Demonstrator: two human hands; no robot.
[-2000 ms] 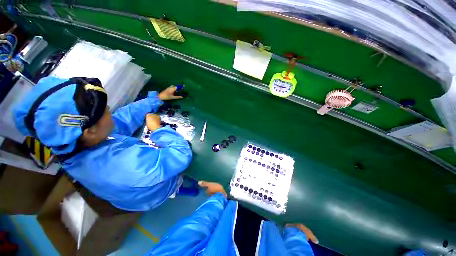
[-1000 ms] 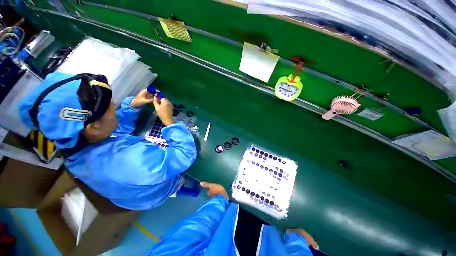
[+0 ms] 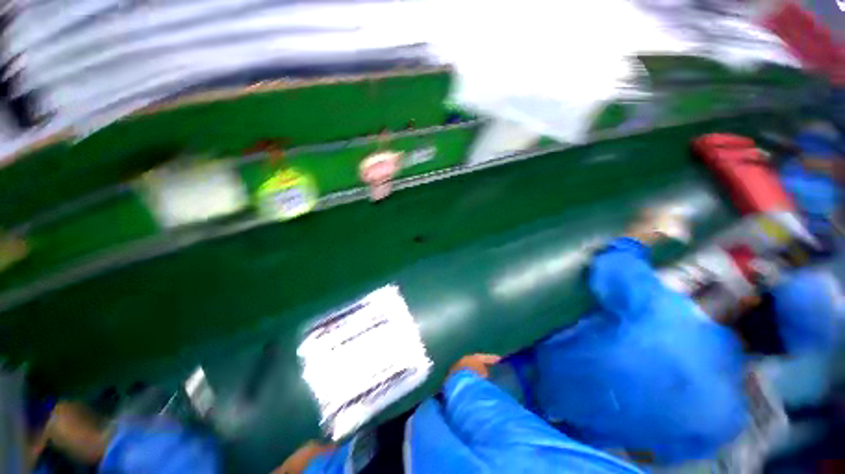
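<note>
The picture is blurred by motion. The white parts tray (image 3: 366,356) lies on the green bench in front of me, with dark rows of parts smeared by the blur. My left hand (image 3: 304,457) is at the bottom edge, just below the tray's lower left corner, small and partly cut off. My right hand (image 3: 474,365) rests at the bench's front edge, a little right of the tray and apart from it. The fingers of both hands are too blurred to read, and I see no part in either.
A person in a blue smock (image 3: 639,370) sits close on the right, a hand (image 3: 653,225) over the bench. A red bin (image 3: 741,171) stands beyond. A neighbour's sleeve (image 3: 162,451) shows lower left. A yellow-green tag (image 3: 287,194) and pink tag (image 3: 380,173) hang behind.
The view has swung to the right, so the tray now shows further left and tilted. The right-hand person and red bin have come into view. My hands remain near the bench's front edge.
</note>
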